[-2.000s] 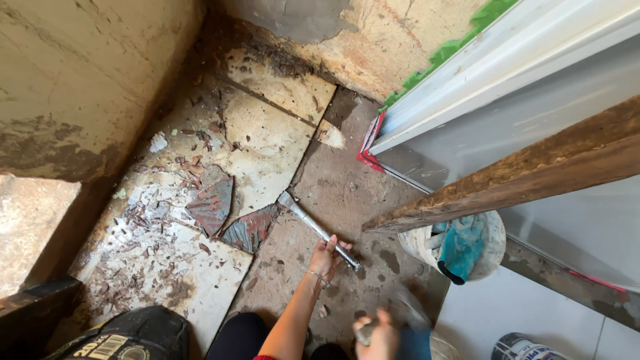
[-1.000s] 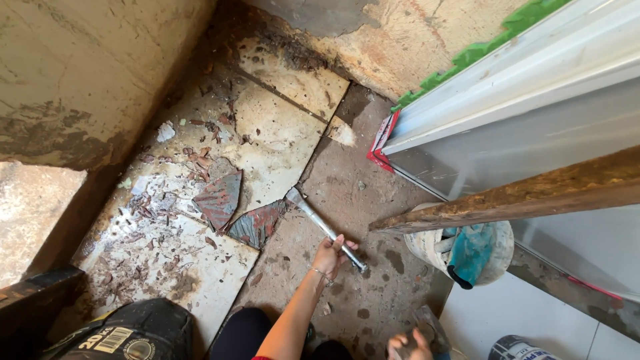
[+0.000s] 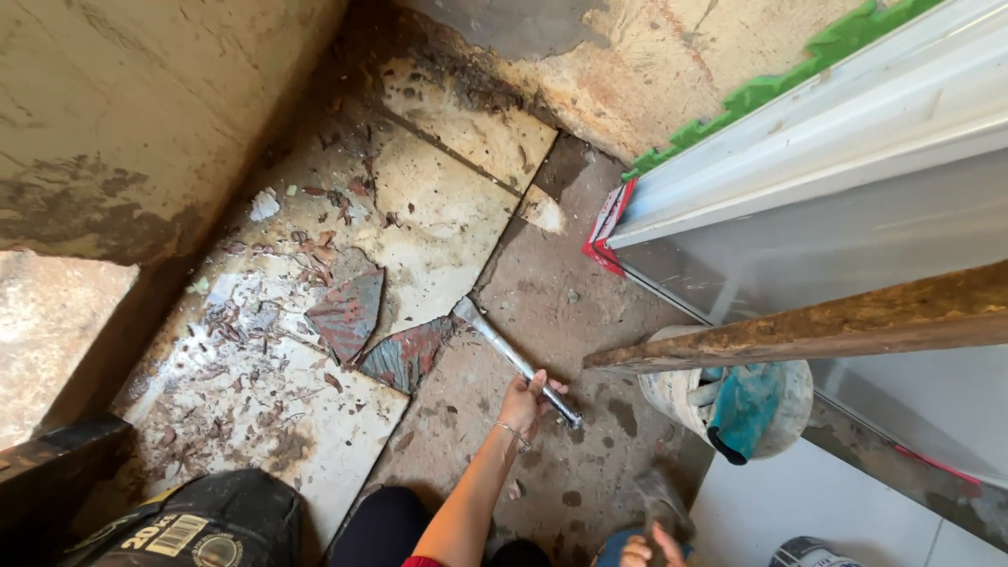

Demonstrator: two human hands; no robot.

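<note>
My left hand [image 3: 523, 409] is closed around the shaft of a metal chisel [image 3: 508, 353] held low over the rough floor. The chisel's wide blade meets the broken edge of an old floor tile [image 3: 441, 236], beside an exposed ribbed patch [image 3: 408, 354]. A loose tile shard [image 3: 350, 315], ribbed and reddish grey, lies left of that patch. My right hand [image 3: 650, 550], partly cut off at the bottom edge, grips the handle of a hammer [image 3: 661, 498], whose head is blurred.
A wooden beam [image 3: 803, 327] slants in from the right above a white bucket [image 3: 791, 405] holding a teal glove [image 3: 748, 409]. A white frame [image 3: 787, 173] stands at right. Debris lies on the left tiles, near a black bag [image 3: 236, 520]. A container [image 3: 811, 553] sits at bottom right.
The hammer in my right hand has changed position and shows more fully than one second ago. My left hand still holds the chisel at the tile edge.
</note>
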